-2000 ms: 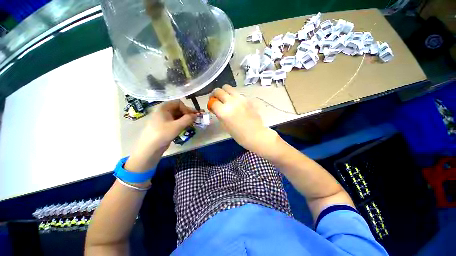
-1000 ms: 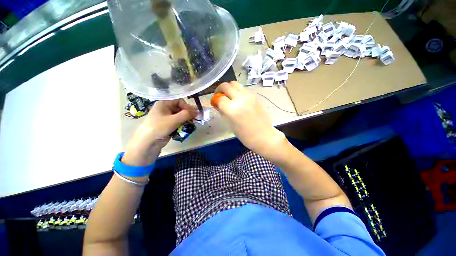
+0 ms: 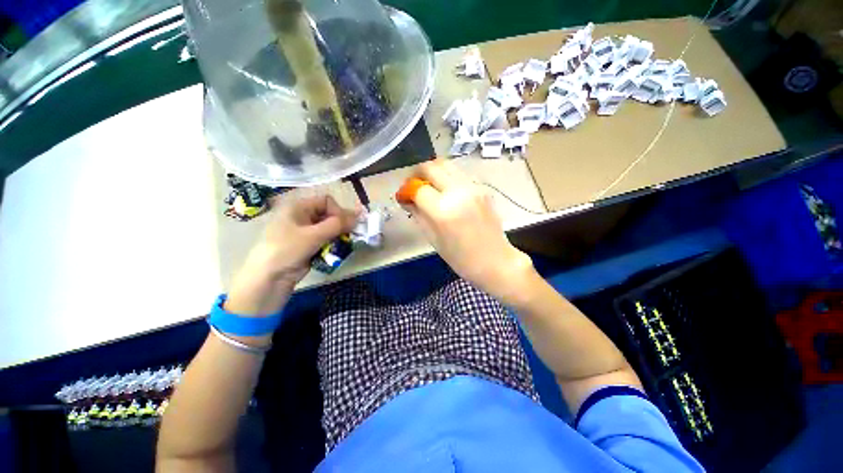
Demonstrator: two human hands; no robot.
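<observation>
My left hand (image 3: 310,231), with a blue wristband, pinches a joined assembly: a white plug housing (image 3: 370,227) and a dark circuit board with a yellow block (image 3: 334,253). The parts sit close together just below my fingers. The dark narrow soldering iron tip (image 3: 360,191) points down under the clear hood, just above the housing. My right hand (image 3: 453,211), with an orange finger cot (image 3: 413,190), is to the right of the tip with fingers closed on the pale solder wire (image 3: 510,200), which runs across the cardboard. The fingertip contact is small.
A clear hood (image 3: 319,92) hangs over the bench. White housings (image 3: 566,100) lie heaped on brown cardboard (image 3: 592,171). More boards (image 3: 246,198) lie left of my left hand. A white board (image 3: 102,222) covers the bench's left. Black bins (image 3: 739,351) with assemblies stand below at both sides.
My left hand and the white housing have shifted slightly down and away from the iron tip. My right hand has moved slightly right, away from the tip.
</observation>
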